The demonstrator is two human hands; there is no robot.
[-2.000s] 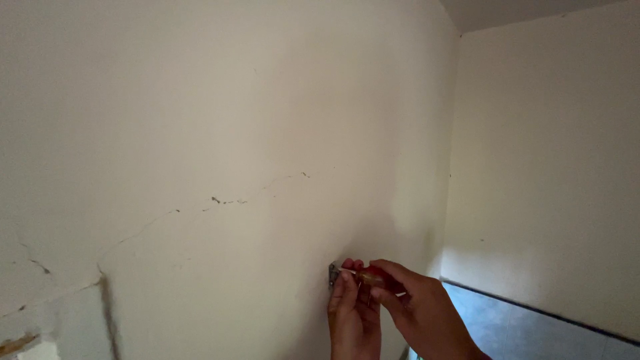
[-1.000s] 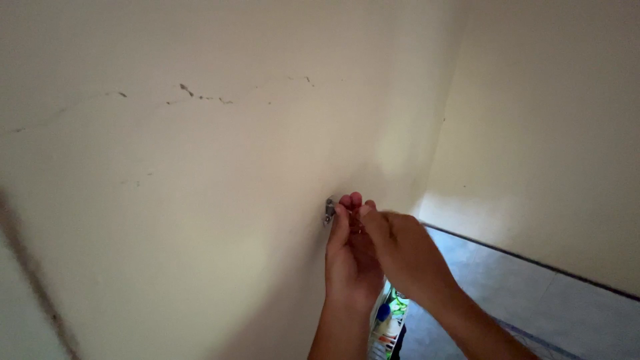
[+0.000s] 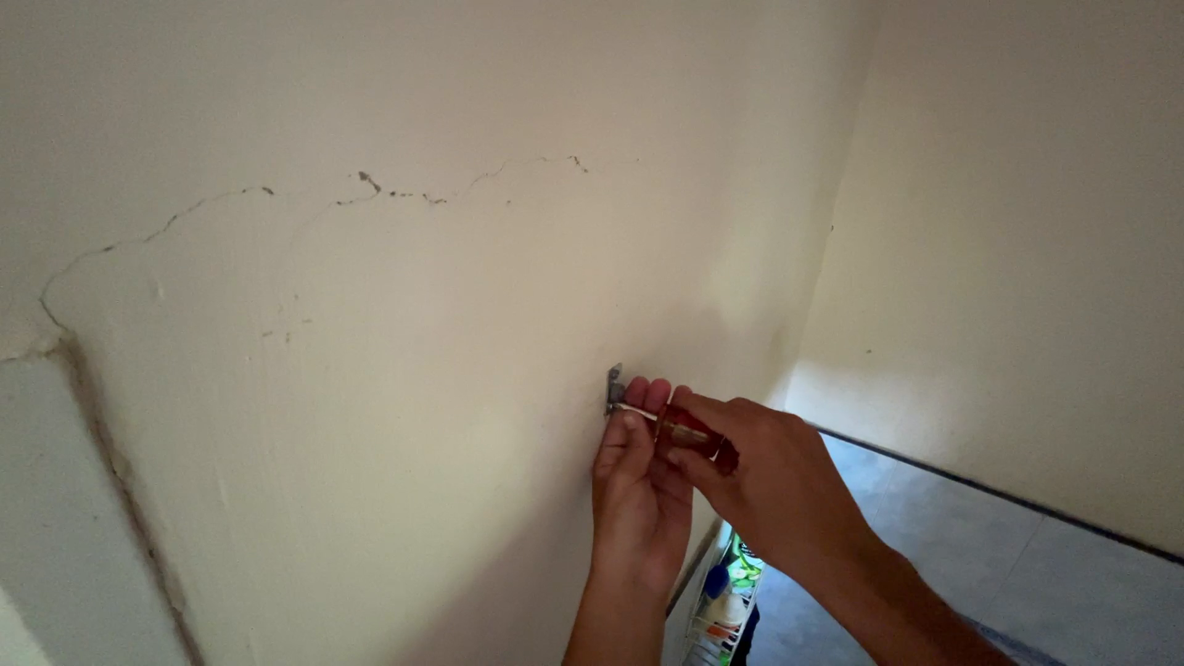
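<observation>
A small metal bracket (image 3: 613, 388) sits against the cream wall, right of centre and below the middle of the view. My right hand (image 3: 777, 467) grips the red translucent handle of a screwdriver (image 3: 689, 433), whose shaft points left and meets the bracket's lower end. Just below the bracket, my left hand (image 3: 643, 490) is raised with its palm turned to the right; its thumb and fingers are around the screwdriver's shaft. Whether the left fingers close on the shaft or on the bracket, I cannot tell.
A jagged crack (image 3: 370, 190) runs across the wall above. At lower left is a rough-edged panel or frame (image 3: 65, 499). Below my hands stands a white wire rack (image 3: 717, 606) with colourful items. Grey tiles (image 3: 971, 518) border the wall at right.
The view has shifted between frames. The red handle, mostly covered by my hands one second ago, now shows plainly. Both hands stay at the bracket.
</observation>
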